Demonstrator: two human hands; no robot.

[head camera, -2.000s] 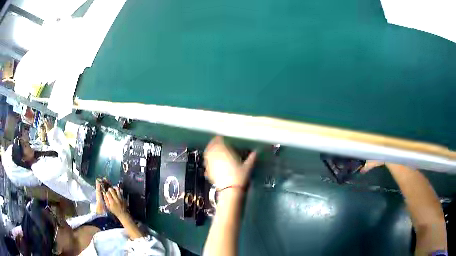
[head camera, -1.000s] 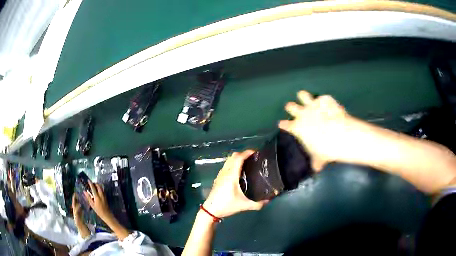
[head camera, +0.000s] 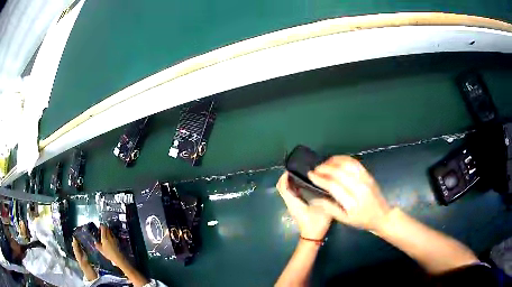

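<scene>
A black box point(head camera: 304, 162) is held between both hands in front of me, tilted, its dark end towards the green strip. My left hand point(head camera: 307, 216) grips it from below and the left, with a red string on the wrist. My right hand point(head camera: 351, 190) lies over its near right side, fingers bent onto it. The hands hide much of the box, and its printed face does not show.
Retail boxes with ring pictures point(head camera: 154, 227) stand at left. Closed boxes point(head camera: 193, 132) lie along the green strip. A black tray point(head camera: 453, 176) and other dark pieces lie at right. Another person's hands point(head camera: 110, 245) hold a dark item. A white rail point(head camera: 269, 64) runs beyond.
The box has turned between my hands, its dark end now pointing away. My right hand has come down onto it. The view has shifted, showing the black tray at right.
</scene>
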